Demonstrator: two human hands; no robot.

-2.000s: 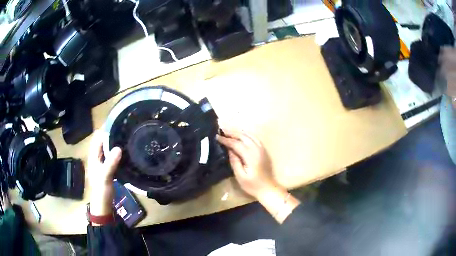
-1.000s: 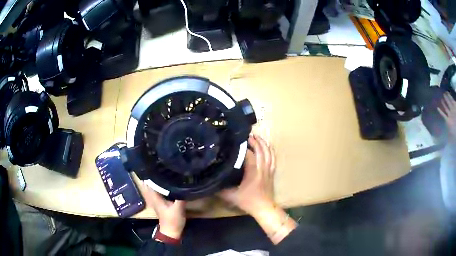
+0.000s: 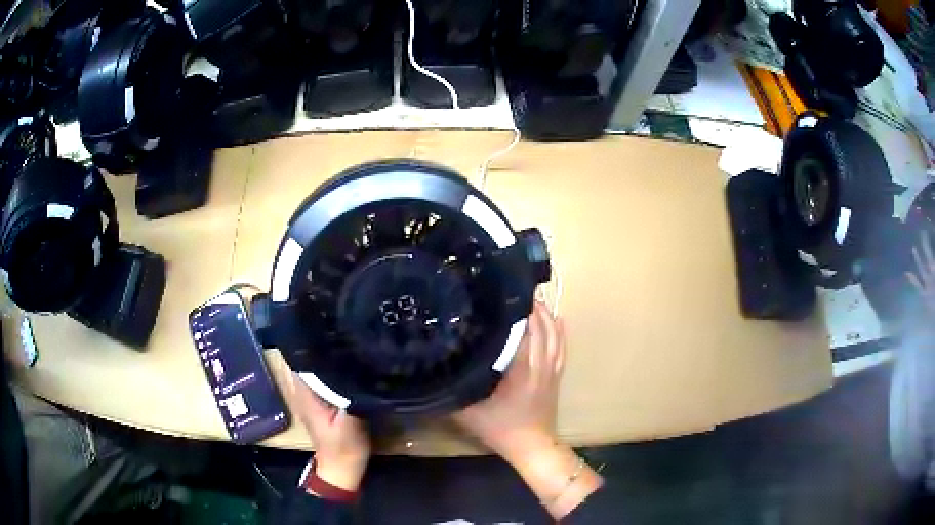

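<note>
A black portable fan (image 3: 405, 292) stands in front of me, its round face turned up towards me. White segments curve around its rim and dim digits show at its centre. My left hand (image 3: 333, 426) is at its lower left edge, fingers partly hidden under the fan. My right hand (image 3: 523, 395) is at its lower right side, fingers along the edge, with the palm partly beneath. The fan's base is hidden below the head. A thin white cord (image 3: 557, 292) shows at the fan's right side.
A smartphone (image 3: 238, 369) with a lit list lies left of the fan on the tan cardboard (image 3: 656, 277). Other black fans stand at left (image 3: 56, 236) and right (image 3: 836, 195). More bases line the back beside a metal post (image 3: 656, 56). Another person's hand (image 3: 923, 269) is at the right edge.
The fan was tilted and turned with a hand on each side; it now faces up squarely, and both hands have moved to its lower edge. The phone is now uncovered.
</note>
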